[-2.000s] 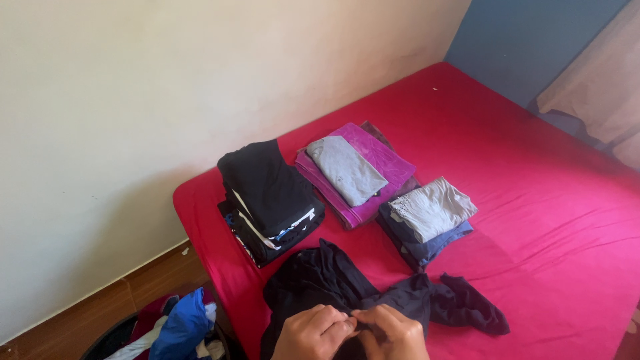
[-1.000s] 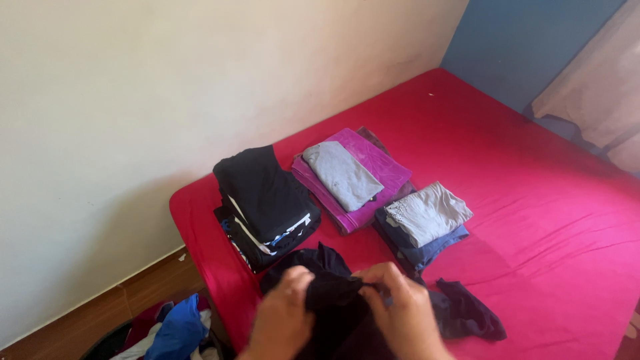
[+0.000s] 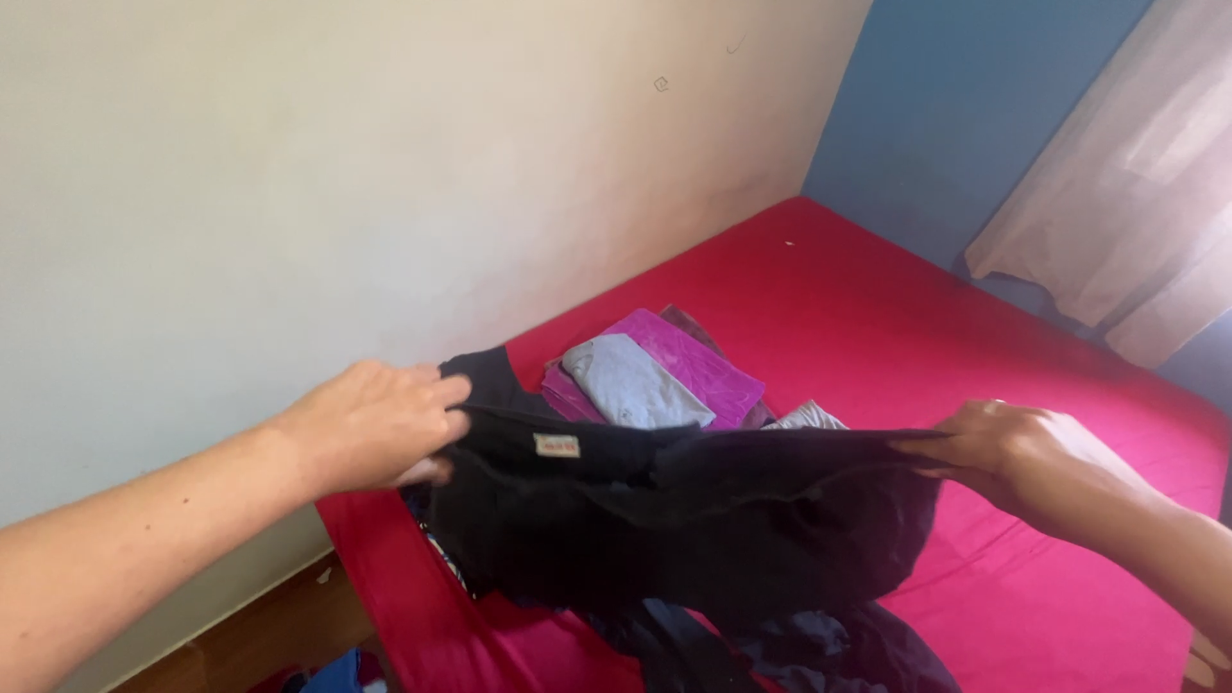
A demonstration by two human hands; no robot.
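A black garment (image 3: 674,529) with a waistband and a small sewn-in label hangs stretched between my two hands above the bed. My left hand (image 3: 409,423) grips the waistband's left end, and my right hand (image 3: 982,448) pinches its right end. The lower part of the garment trails down onto the red sheet. Behind it, a folded grey garment (image 3: 635,380) lies on a folded purple cloth (image 3: 698,371). A stack of black clothes (image 3: 491,375) is mostly hidden behind the held garment and my left hand, as is most of a light grey folded garment (image 3: 810,416).
The bed with its red sheet (image 3: 866,327) stands against a cream wall (image 3: 385,192) and a blue wall (image 3: 924,135). A pale curtain (image 3: 1107,202) hangs at the right. Blue cloth (image 3: 332,674) shows low beside the bed, over the brown floor (image 3: 250,635).
My hands have moved far apart, and the black garment, bunched between them before, is now raised and spread out. It now covers much of the folded piles. The view has tilted upward.
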